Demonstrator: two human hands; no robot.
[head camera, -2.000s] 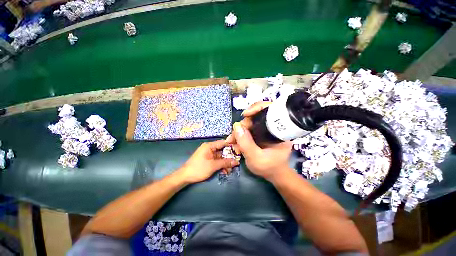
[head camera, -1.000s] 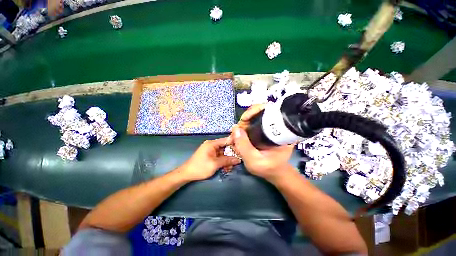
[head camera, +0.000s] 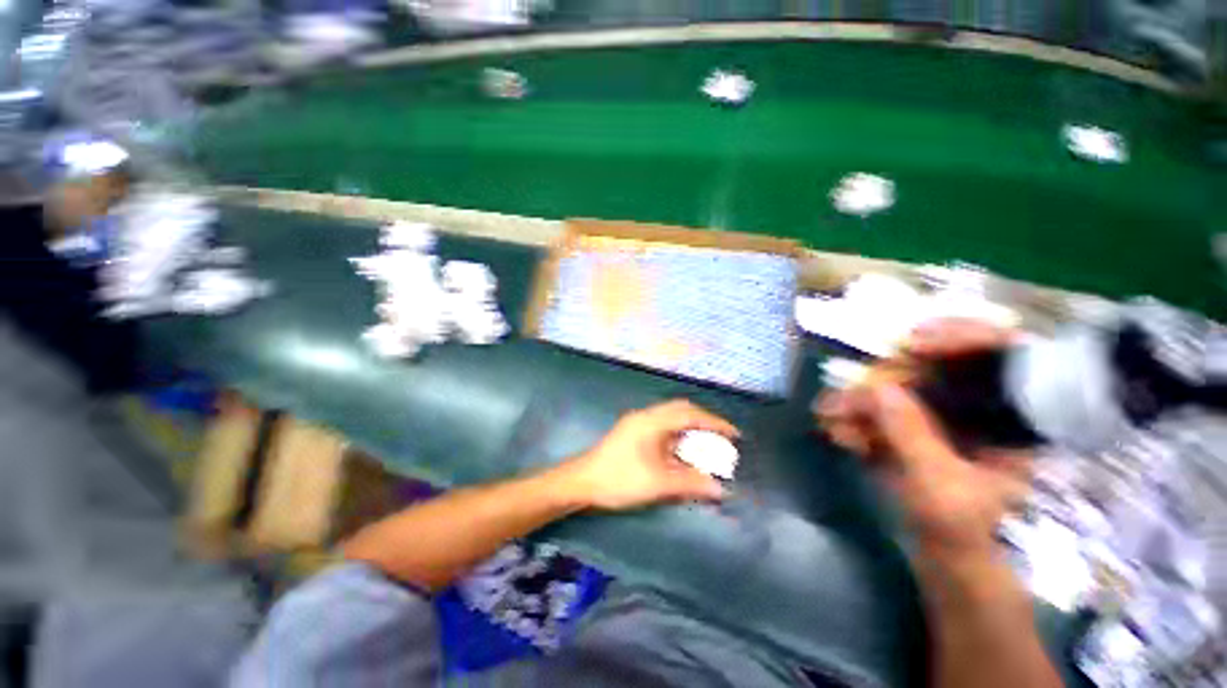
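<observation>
The view is blurred. My left hand (head camera: 657, 458) holds a white part (head camera: 707, 454) between thumb and fingers over the dark green bench (head camera: 458, 437). My right hand (head camera: 928, 444) is wrapped around the black electric screwdriver (head camera: 969, 395) with its white label, right of my left hand and apart from it. The driver's tip cannot be made out. The screw tray (head camera: 797, 323), a shallow brown box with blue-white grains and a yellowish patch, lies beyond my hands.
The main pile of white parts (head camera: 1144, 538) lies at the right. A small group of white parts (head camera: 428, 296) is at the left. The green conveyor belt (head camera: 606, 141) carries scattered white parts. A blue bin (head camera: 471, 634) and cardboard boxes (head camera: 296, 484) are below the bench. Another person's hand (head camera: 81, 202) shows far left.
The view has swung left, so things sit further right in the picture. My hands have moved apart; the left still holds a white part and the right still holds the screwdriver.
</observation>
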